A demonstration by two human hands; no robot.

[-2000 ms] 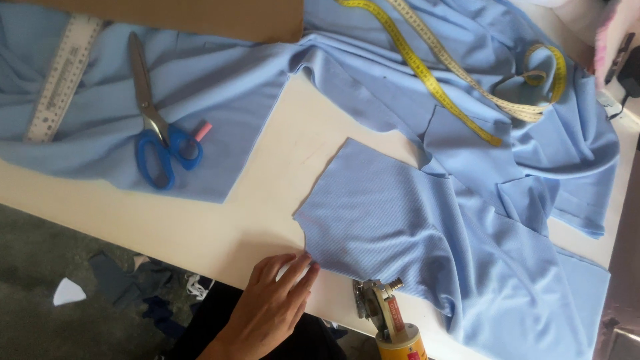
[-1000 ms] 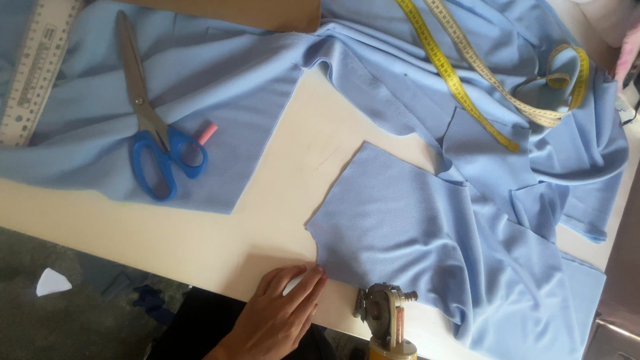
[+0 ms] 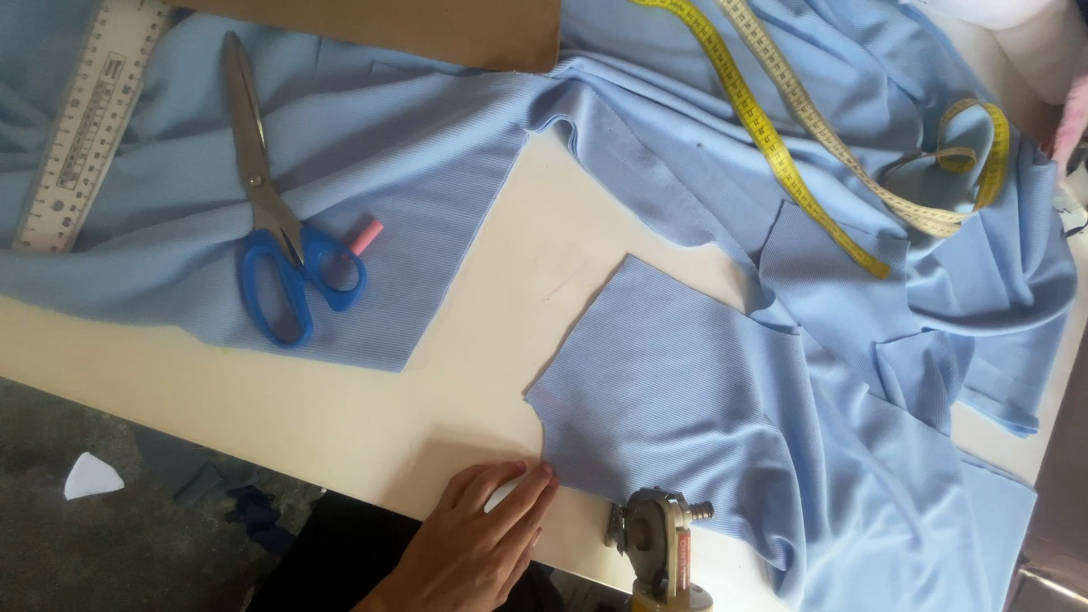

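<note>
My left hand (image 3: pixel 493 527) rests at the near edge of the table, fingertips at the lower left corner of a light blue ribbed fabric piece (image 3: pixel 663 382). Something white shows between the fingers; whether they grip it is unclear. To the right, the metal head of what looks like an electric fabric cutter (image 3: pixel 653 535) with a yellow body stands at the fabric's lower edge. My right hand is out of view. Blue-handled scissors (image 3: pixel 276 221) and a pink chalk piece (image 3: pixel 367 237) lie on another blue fabric (image 3: pixel 425 221) at left.
A clear ruler (image 3: pixel 93 119) lies at upper left, beside a brown board (image 3: pixel 408 25). A yellow and cream tape measure (image 3: pixel 765 136) crosses the fabric at upper right. The pale table's near edge (image 3: pixel 255 467) slants down to the right; scraps (image 3: pixel 92 478) lie on the floor.
The cutter's head has turned more upright and come slightly nearer my left hand, which stays at the fabric's corner. The view has shifted a little.
</note>
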